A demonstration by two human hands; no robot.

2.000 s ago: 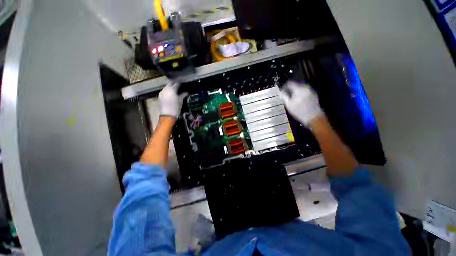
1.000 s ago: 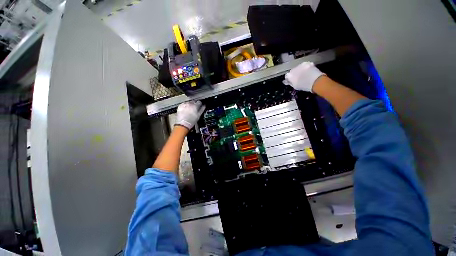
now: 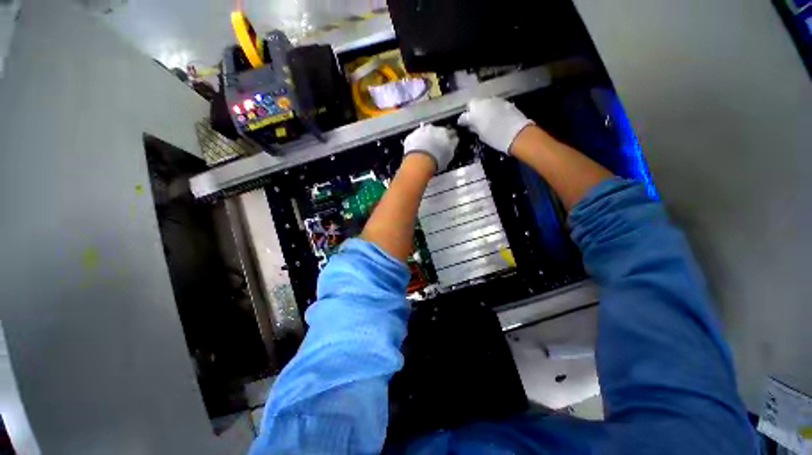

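Note:
The green circuit board (image 3: 361, 197) lies component side up in the black carrier (image 3: 291, 233) in the machine bay. Its pale silver strips (image 3: 463, 227) are on the right; my left forearm covers most of the orange coils. My left hand (image 3: 431, 146), in a white glove, is at the carrier's far edge above the strips, fingers bent. My right hand (image 3: 496, 123), also white-gloved, is just right of it at the same far edge, fingertips bent down. The fingertips are small and blurred, so I cannot tell whether either hand grips anything.
A metal rail (image 3: 352, 133) runs behind the carrier. Beyond it stand a dark device with lit buttons and a yellow handle (image 3: 260, 105), a yellow coil with white material (image 3: 398, 91), and a black box (image 3: 481, 31). A black pad (image 3: 458, 369) lies in front. Grey panels flank the bay.
My left hand has moved right from the carrier's far left corner to beside my right hand. My right hand stays near the far edge. The camera view has shifted.

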